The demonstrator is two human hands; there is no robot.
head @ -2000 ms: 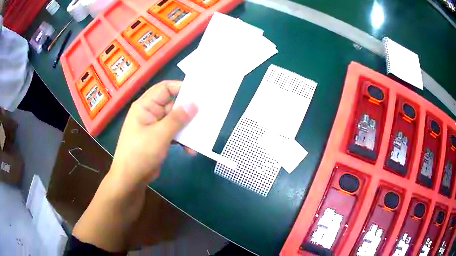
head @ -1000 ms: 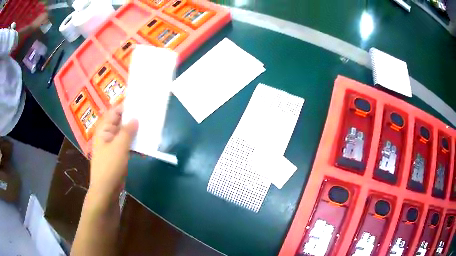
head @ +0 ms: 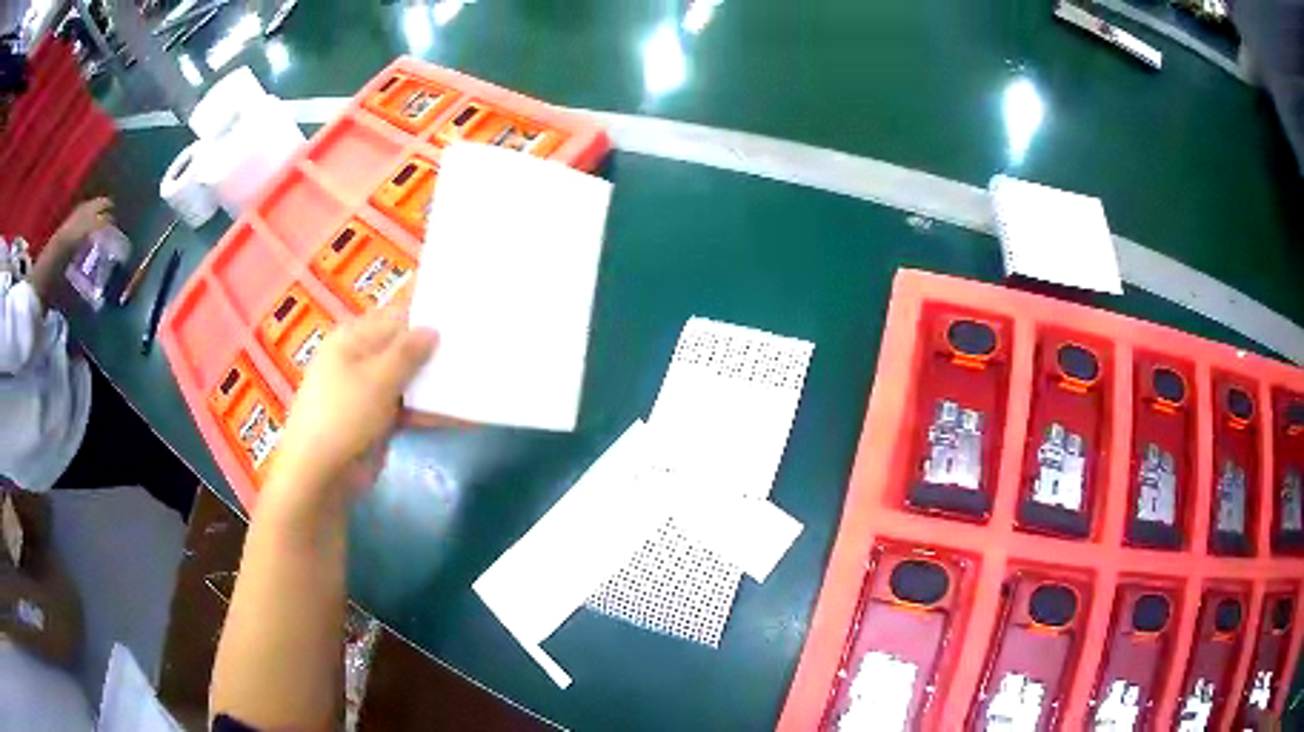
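My left hand (head: pixel 351 393) reaches in from the lower left and grips a blank white sheet (head: pixel 511 286) by its lower left edge, above the bench. Whether it is one sheet or more I cannot tell. A sticker sheet with dense dark dots (head: pixel 662 579) lies on the bench, with a dotted band at its far end. A plain white sheet (head: pixel 579 536) with a narrow tail and a small white piece (head: pixel 758 541) overlap it. My right hand is not in view.
A salmon-red tray (head: pixel 855 493) of red phone housings stands at the right. Another tray (head: pixel 229 293) with orange-faced parts is at the left, partly behind my hand. A spiral notepad (head: pixel 1055 236), white rolls (head: pixel 193 183) and a dark pen (head: pixel 160 300) lie around. Another person's hand (head: pixel 86 219) is at the far left.
The narrow white sheet from my left hand now lies across the dotted sheet. My left hand now holds the wider white sheet that lay on the bench. The view has shifted.
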